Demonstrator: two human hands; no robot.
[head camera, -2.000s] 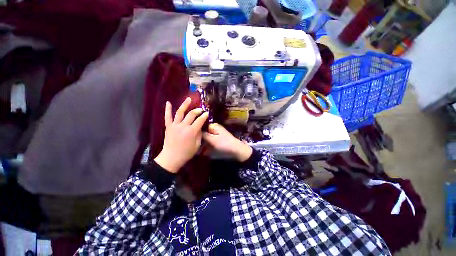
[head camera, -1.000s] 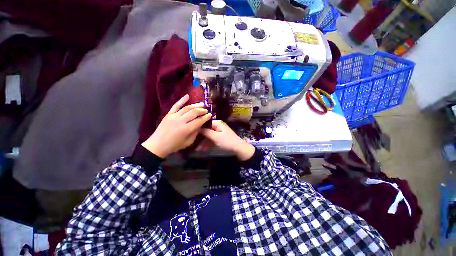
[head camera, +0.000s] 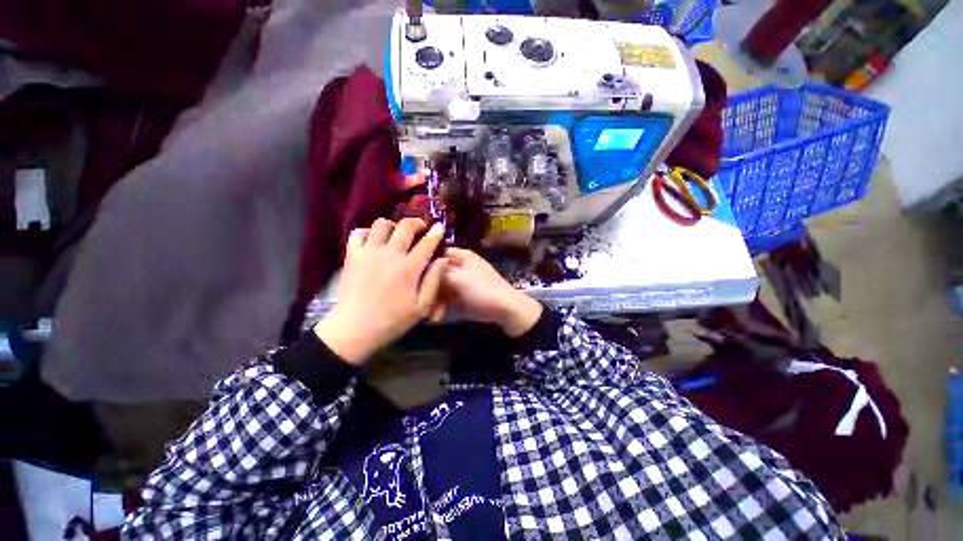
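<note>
The white and blue overlock machine (head camera: 544, 116) stands in front of me with its screen lit. A maroon fabric piece (head camera: 354, 159) lies bunched at the left of the machine head and runs to the needle area (head camera: 435, 196). My left hand (head camera: 389, 280) is bare and lies on the maroon fabric just in front of the needle area, fingers bent and pressing it. My right hand (head camera: 480, 287) is close beside it, thumb and fingers pinched at the fabric's near edge. The fabric between the hands is mostly hidden by the fingers.
Grey fabric (head camera: 201, 222) spreads left of the machine. Red and yellow scissors (head camera: 684, 197) and dark lint (head camera: 554, 262) lie on the white table (head camera: 634, 280). A blue basket (head camera: 797, 159) stands at right. A maroon pile (head camera: 781, 433) with a white strip (head camera: 848, 396) lies lower right.
The maroon fabric by the needle has shortened towards my hands. My left fingers are more bent than before and closer to my right hand. The whole view has shifted slightly.
</note>
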